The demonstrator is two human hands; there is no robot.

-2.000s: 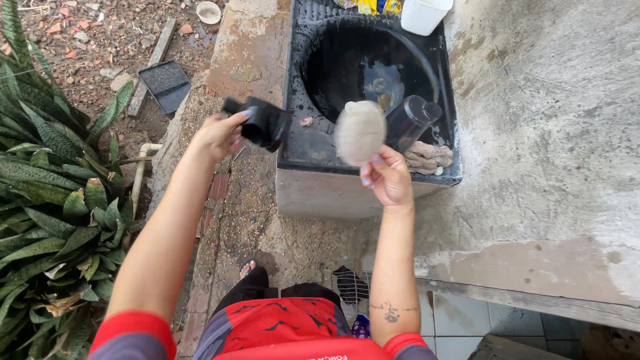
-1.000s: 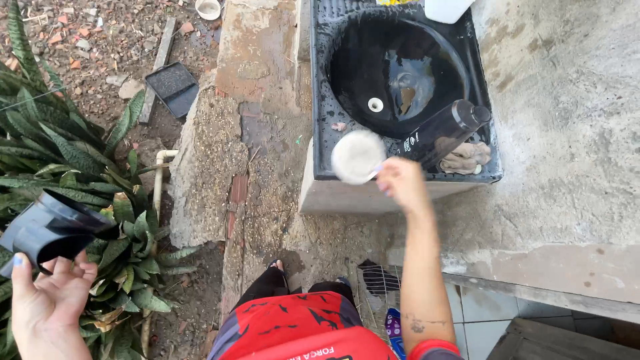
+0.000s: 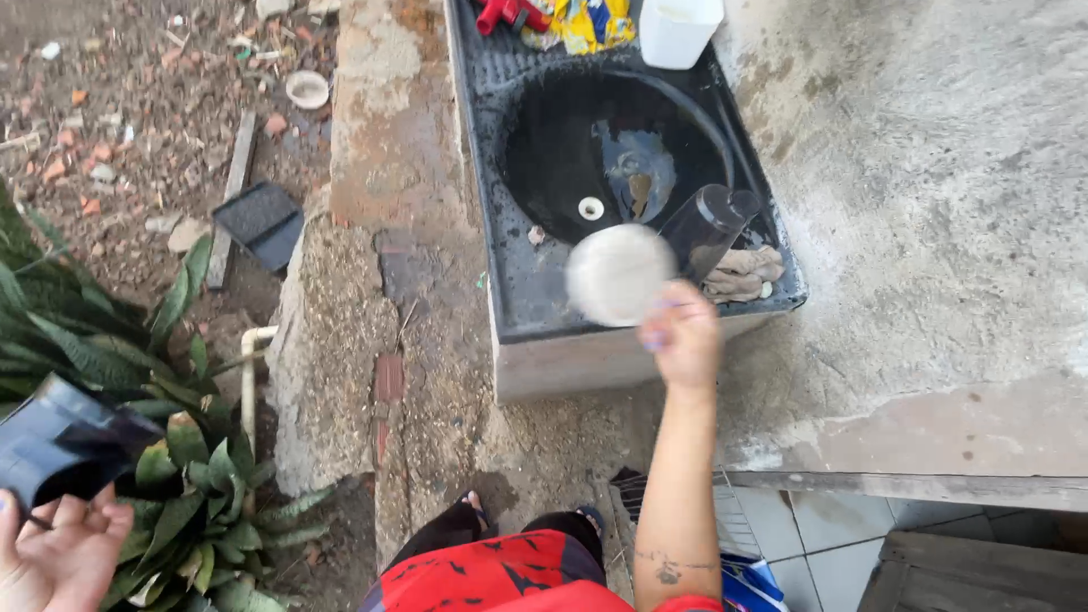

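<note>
At the lower left, my left hand (image 3: 64, 544) holds a black plastic container (image 3: 68, 446), tilted with its opening toward me, over the leafy plants. My right hand (image 3: 682, 331) grips the edge of a pale round disc (image 3: 620, 274), blurred, above the near rim of a black sink (image 3: 518, 297). Just beyond the disc, a dark translucent cylindrical vessel (image 3: 710, 229) leans at the basin's right side. A crumpled beige cloth (image 3: 744, 274) lies on the sink's near right corner. The basin has a white drain fitting (image 3: 591, 208) and some water in it.
A white plastic container (image 3: 678, 32), a yellow packet (image 3: 591, 24) and a red object (image 3: 512, 14) stand along the sink's far edge. Snake plants (image 3: 204, 501), a pale pipe (image 3: 248, 382) and a black tray (image 3: 259, 223) are at left. A concrete ledge (image 3: 918, 255) runs along the right.
My left hand has moved far left with the black container, from beside the sink to over the plants. My right hand still holds the disc near the sink. The view has shifted somewhat.
</note>
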